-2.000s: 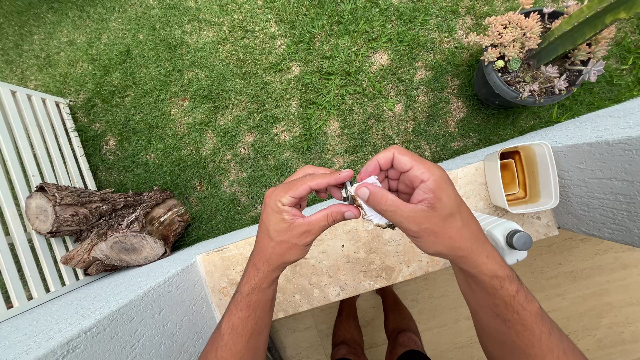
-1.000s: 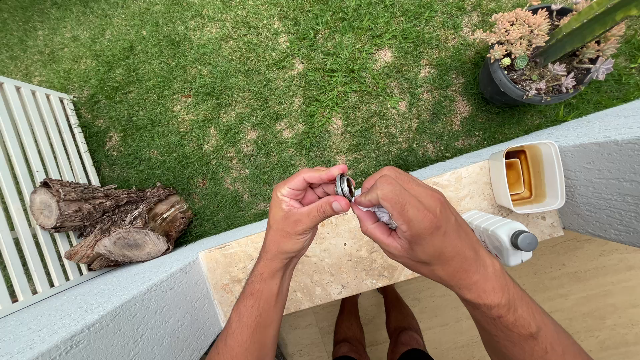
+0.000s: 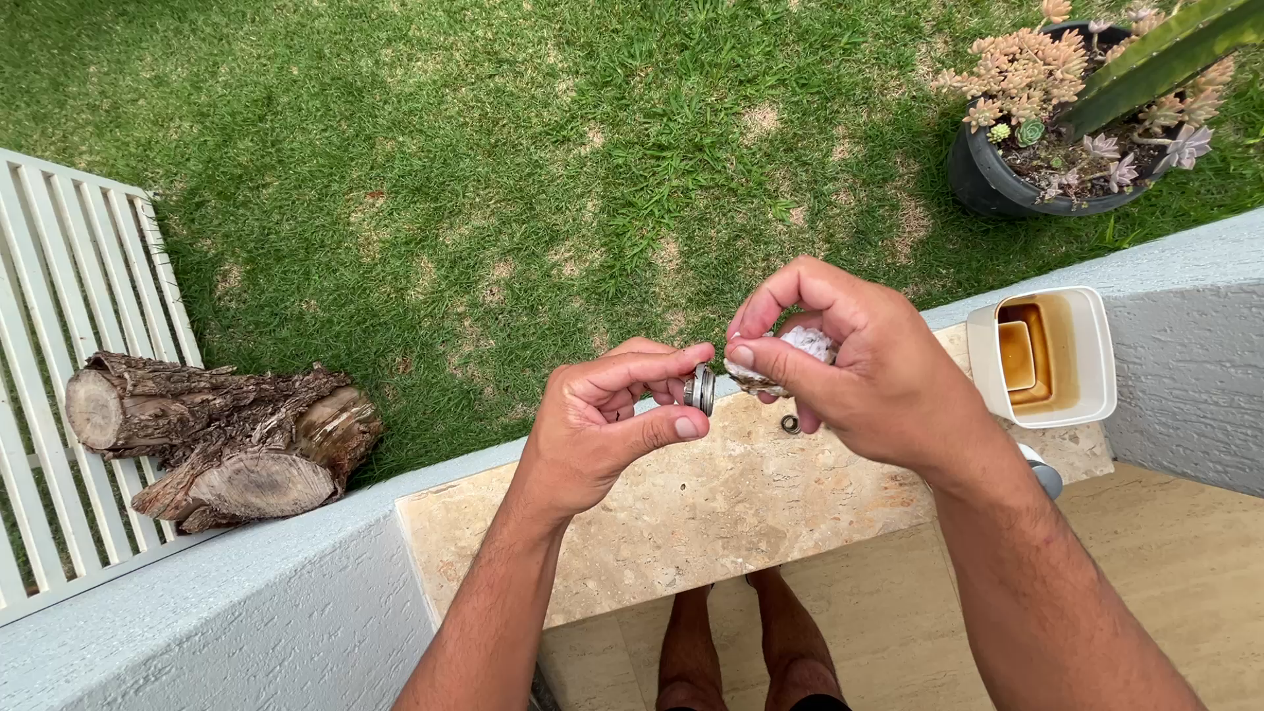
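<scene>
My left hand [image 3: 617, 425] pinches a small ringed metal part [image 3: 699, 390] between thumb and fingertips, its grooved edge facing right. A short gap away, my right hand [image 3: 849, 365] holds a crumpled white cloth or paper wad [image 3: 795, 351] with dark stains on its lower side. Below the right fingers, a small dark metal ring [image 3: 790, 424] lies on the travertine slab [image 3: 671, 523]. Both hands are above the slab's far edge.
A white plastic tub [image 3: 1096, 365] with brown liquid stands at the slab's right end, beside a partly hidden bottle [image 3: 1042, 472]. Cut logs [image 3: 227, 434] rest by a white slatted fence [image 3: 89, 346] at left. A potted succulent [image 3: 997, 178] stands back right.
My hands were together at the metal part; now the right hand and the wad are apart from it, to the right. The small ring on the slab has come into sight.
</scene>
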